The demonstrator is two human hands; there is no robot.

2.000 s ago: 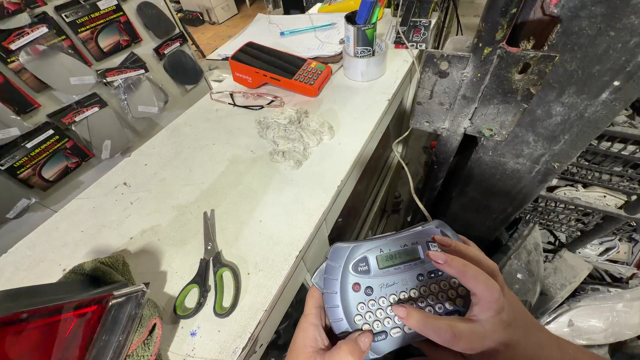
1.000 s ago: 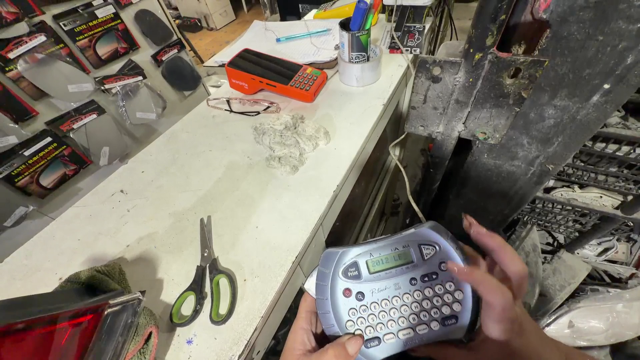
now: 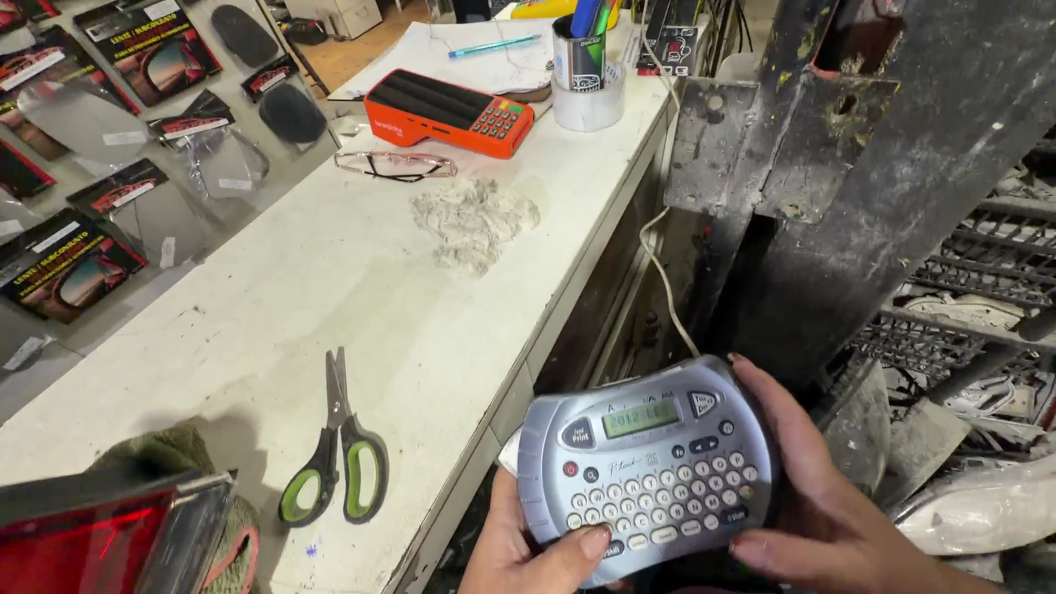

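Observation:
A blue-grey P-touch label maker [image 3: 652, 487] is held between both hands beyond the counter's right edge, its small screen lit with characters. My left hand [image 3: 536, 540] grips its lower left, the thumb over the keys near the bottom corner. My right hand [image 3: 813, 495] wraps its right side, fingers behind and thumb at the lower right edge. Black-and-green scissors [image 3: 337, 445] lie on the white counter to the left, blades slightly apart. A red tail light [image 3: 91, 536] rests at the lower left against a green cloth [image 3: 165, 445].
On the counter [image 3: 330, 305] are a crumpled whitish wad [image 3: 474, 223], eyeglasses [image 3: 396, 167], an orange card terminal [image 3: 450, 114], papers with a pen [image 3: 495, 47] and a pen can [image 3: 579, 62]. A pale cord [image 3: 668, 280] runs behind the label maker. Packaged mirror lenses hang left; a dark metal post [image 3: 858, 181] stands right.
My right hand has moved from over the keys to the label maker's right side. The left hand still holds the left side, its thumb over the lower keys.

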